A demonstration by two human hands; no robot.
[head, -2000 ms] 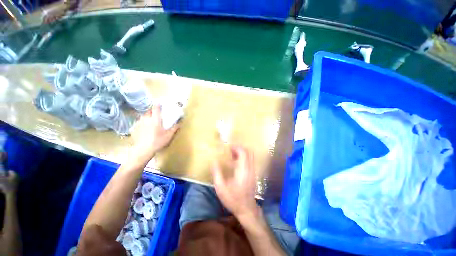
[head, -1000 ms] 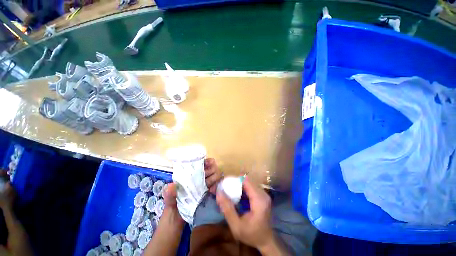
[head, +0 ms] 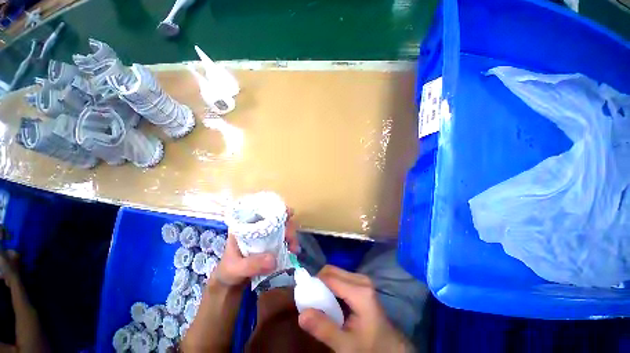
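My left hand (head: 242,265) holds a grey-white hollow sleeve part (head: 258,227) upright over my lap, its open end with the bumpy rim facing up. My right hand (head: 349,310) holds a small white glue bottle (head: 318,298), its thin green tip pointing up and left, close beside the lower side of the sleeve. Whether the tip touches the sleeve I cannot tell. More sleeve parts (head: 103,134) lie heaped at the left of the bench. A second white glue bottle (head: 217,88) lies near the back edge.
The tan bench (head: 311,152) borders a green belt (head: 311,31) with slim grey-white parts (head: 173,17). A blue bin (head: 135,255) with small round parts (head: 181,279) is lower left. A blue tote (head: 442,227) with whitish film (head: 552,186) is at right. Another person's arm (head: 24,310) shows far left.
Over two seconds, my hands took up the sleeve and glue bottle over my lap. Since one second ago, the sleeve's bumpy rim has come to face up and the bottle tip has moved beside it.
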